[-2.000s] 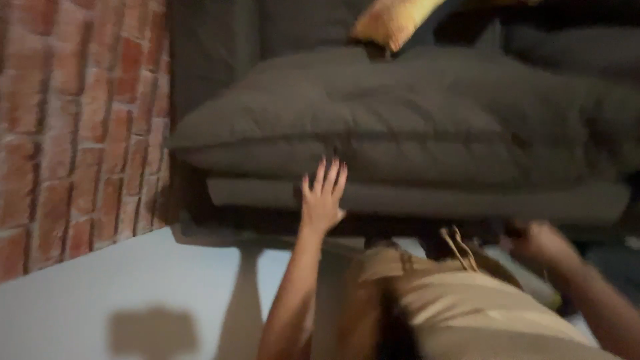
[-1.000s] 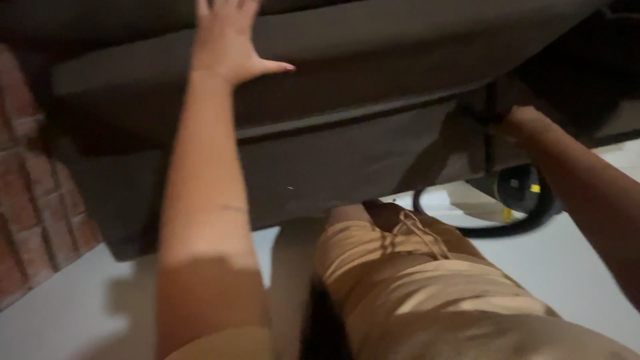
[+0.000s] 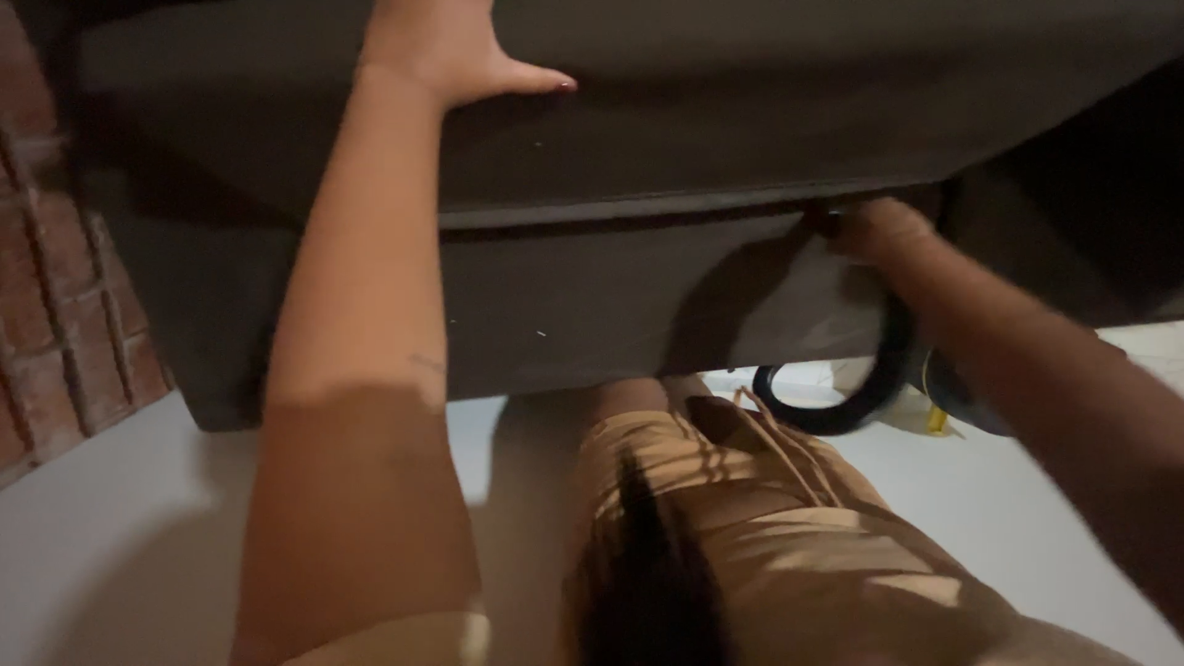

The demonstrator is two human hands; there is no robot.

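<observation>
A dark grey fabric sofa [image 3: 592, 305] spans the upper part of the head view. My left hand [image 3: 449, 55] lies against its seat part at the top, thumb spread to the right; the other fingers are cut off by the frame's upper edge. On the right, my right hand [image 3: 879, 231] is closed around the dark end of a black hose [image 3: 893, 361], beside the seam under the seat. That hose curves down from near the hand and loops over the floor. What tip the hose has is too dark to tell.
A red brick wall [image 3: 55, 305] stands at the left. The pale floor [image 3: 102, 518] runs beneath the sofa's front. Right of the hose loop is a dark rounded object with a yellow part [image 3: 937, 421], partly behind my right forearm. My legs in tan trousers are close to the sofa.
The view has come much closer to the sofa. My left hand has gone from the lower front edge of the cushion to higher on the sofa. The hose loop now shows below my right hand.
</observation>
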